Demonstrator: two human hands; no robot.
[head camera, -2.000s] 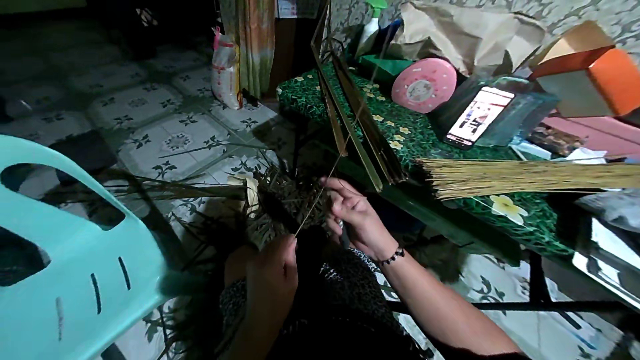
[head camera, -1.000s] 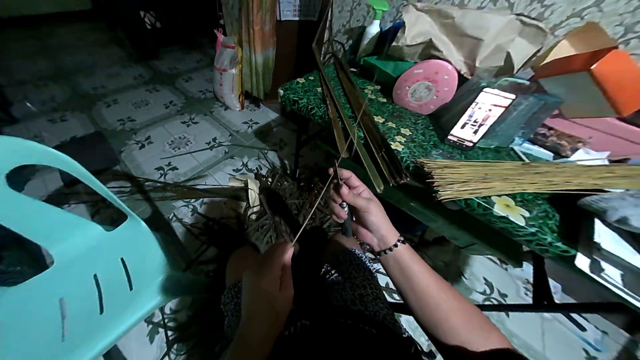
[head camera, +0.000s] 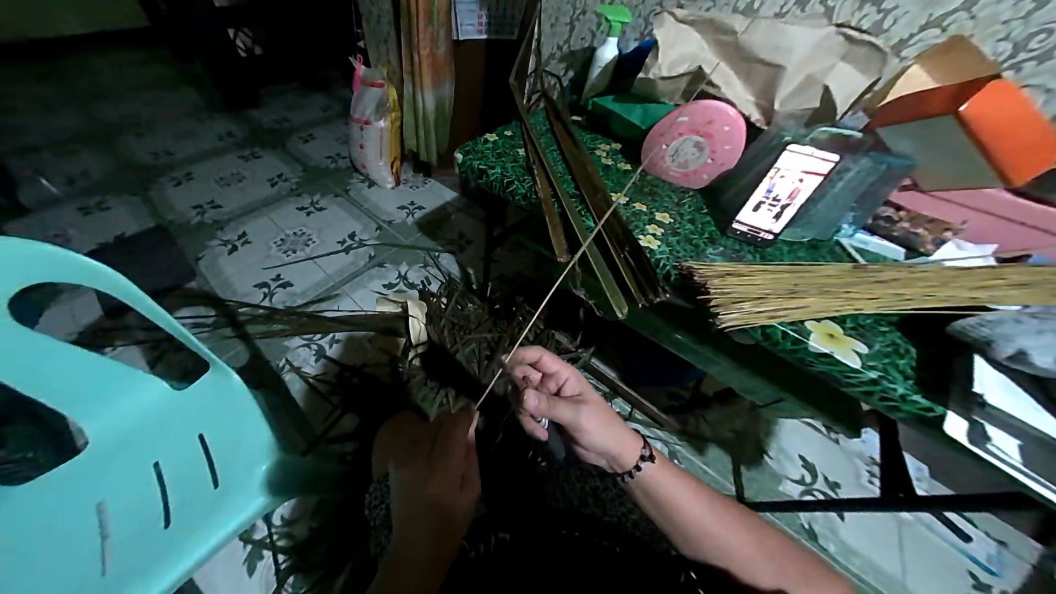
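Note:
A thin, pale leaf midrib (head camera: 563, 276) runs slantwise up from my hands towards the table. Its lower end is in my left hand (head camera: 433, 470), which is closed on it and partly in shadow. Just above, the fingers of my right hand (head camera: 557, 400) pinch around the midrib; a small dark tool with a metal part shows under them, too hidden to name. Dark leaf shavings (head camera: 462, 330) are heaped beyond my hands. Long brown leaf strips (head camera: 602, 214) hang over the table's near edge, and a bundle of stripped midribs (head camera: 858, 289) lies on the table.
A turquoise plastic chair (head camera: 239, 462) stands at the left. On the table with its green floral cover (head camera: 837, 342) are a lit phone (head camera: 784, 194), a pink round object (head camera: 693, 144), an orange box (head camera: 990, 132), brown paper (head camera: 759, 62) and a spray bottle (head camera: 606, 54). A sack (head camera: 375, 128) stands on the tiled floor.
The right hand has come down and is closer to the left hand. More of the midrib now shows beyond the fingers, reaching up over the table.

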